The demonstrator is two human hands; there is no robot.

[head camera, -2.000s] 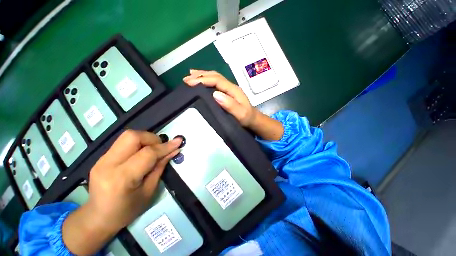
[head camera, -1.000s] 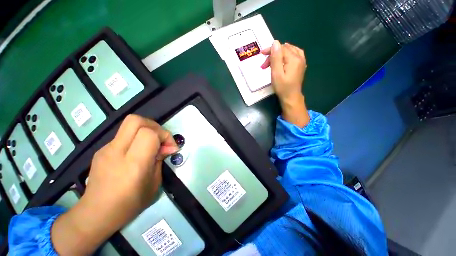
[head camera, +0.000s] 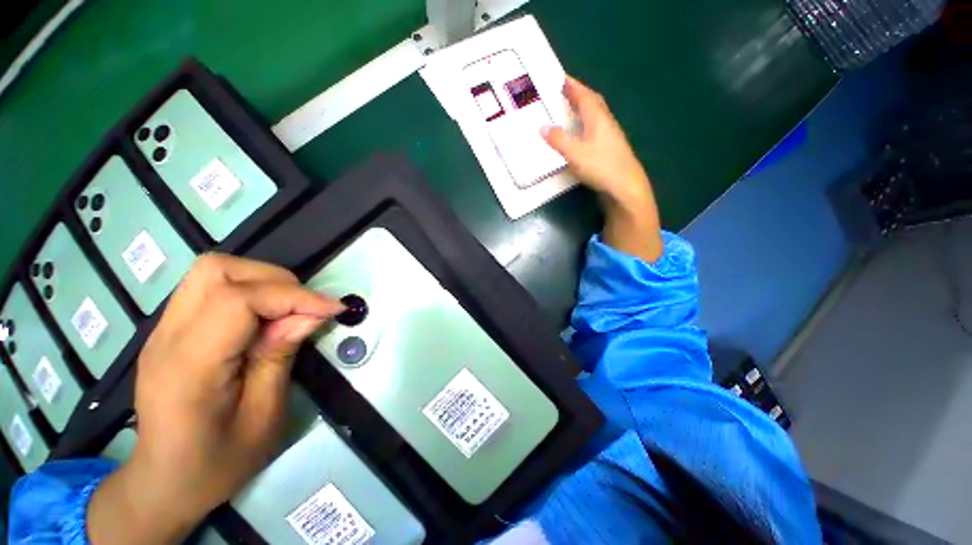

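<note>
A black tray (head camera: 397, 170) nearest the wearer holds pale mint-green phones, backs up. The nearest phone (head camera: 426, 330) has a white printed label (head camera: 466, 413) at its lower end. My left hand (head camera: 229, 362) has thumb and index finger pinched at a dark camera lens (head camera: 352, 310); whether they hold anything tiny cannot be told. A paler, silvery lens (head camera: 351, 349) shows below. My right hand (head camera: 608, 160) is open, thumb over a lit phone (head camera: 512, 122) on a white pad or flat box (head camera: 448, 80); the screen shows two small pictures.
A second black tray (head camera: 192, 80) of mint-green phones lies beyond the near one at left. A pale metal rail (head camera: 341, 104) and post (head camera: 453, 19) cross the dark green bench (head camera: 682, 85). Clear ribbed plastic trays (head camera: 863, 32) are at upper right.
My right hand has left the near tray's far edge and moved to the lit phone, whose picture has changed. My left hand stays pinched at the lenses. The whole view has shifted slightly.
</note>
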